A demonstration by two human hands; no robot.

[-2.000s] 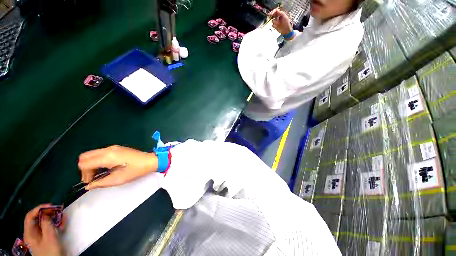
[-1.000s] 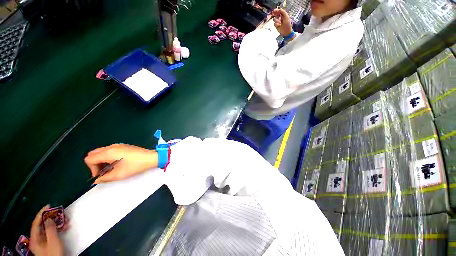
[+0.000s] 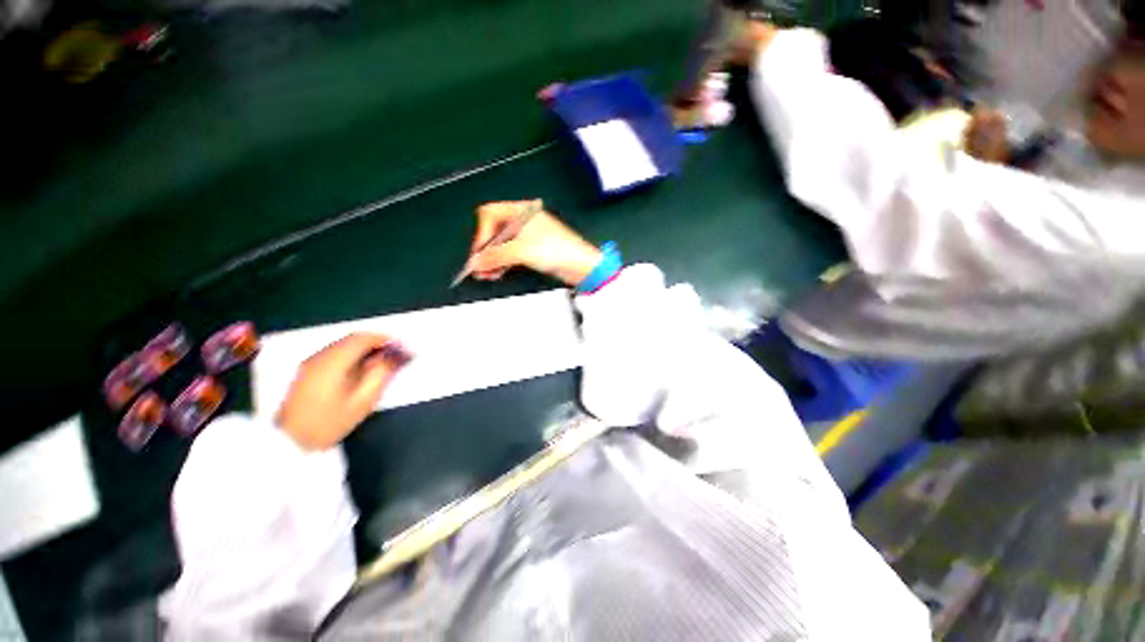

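My left hand (image 3: pixel 333 386) is over the left part of the long white paper strip (image 3: pixel 483 345), its fingers closed around a small dark pink-red watch housing (image 3: pixel 396 355), mostly hidden by the fingers. My right hand (image 3: pixel 530 241) is above the strip's far edge and holds slim tweezers (image 3: pixel 492 248) like a pen, tip pointing down and left, apart from the housing. A blue strap is on my right wrist. Several more housings (image 3: pixel 197 404) with orange insides lie in a group left of the strip. The picture is blurred.
A blue bin (image 3: pixel 624 107) with white paper stands beyond my right hand, small pale bottles (image 3: pixel 716 100) beside it. A coworker in a white smock (image 3: pixel 917 238) reaches over the bench at right. Another white sheet (image 3: pixel 44 487) lies at far left. Wrapped cartons (image 3: pixel 1042 539) stand lower right.
The view has turned left, so the bin and strip appear further right and the housing group at left is in full view. The coworker's arm now reaches forward near the bottles.
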